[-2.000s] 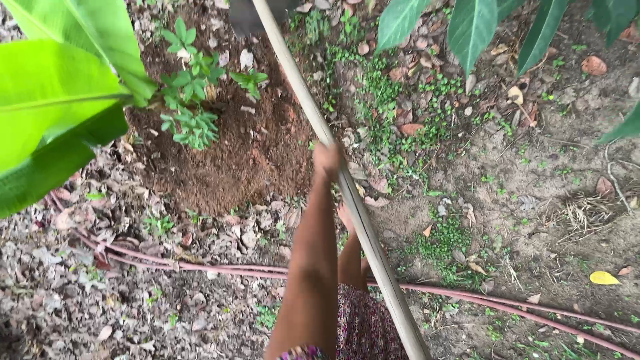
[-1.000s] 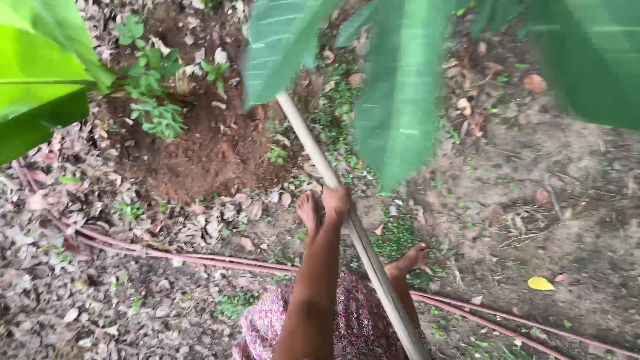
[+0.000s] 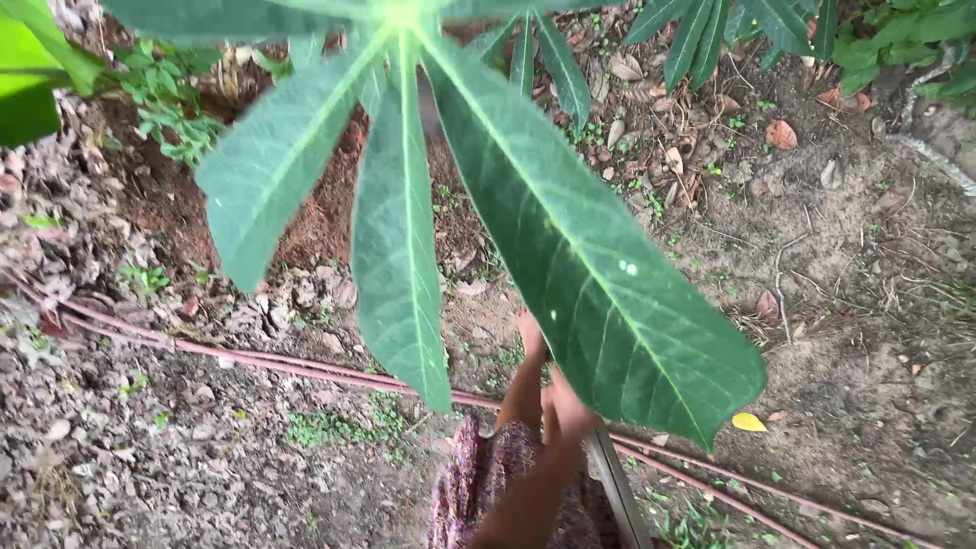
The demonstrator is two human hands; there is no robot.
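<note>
My left hand (image 3: 572, 418), blurred and partly behind a big green leaf, is closed around a long wooden pole (image 3: 619, 488). The pole runs down to the bottom edge; its upper part is hidden behind the leaf. My right hand is out of view. The broad lobed leaf (image 3: 602, 297) hangs close to the camera over the middle. Behind it lies a patch of reddish dug soil (image 3: 320, 217), with a small leafy plant (image 3: 171, 99) at its upper left. My bare foot (image 3: 531, 334) shows beside the leaf, above a patterned skirt (image 3: 461, 488).
Thin reddish hoses (image 3: 305, 366) cross the ground from left to lower right. Dry leaves cover the left side. A bright green leaf (image 3: 30, 107) enters at the upper left. More foliage (image 3: 785, 23) and a pale branch (image 3: 938, 160) are at the upper right.
The hanging leaf now covers much of the middle and hides the pole's upper part. My left hand has come down closer to the skirt, still on the pole.
</note>
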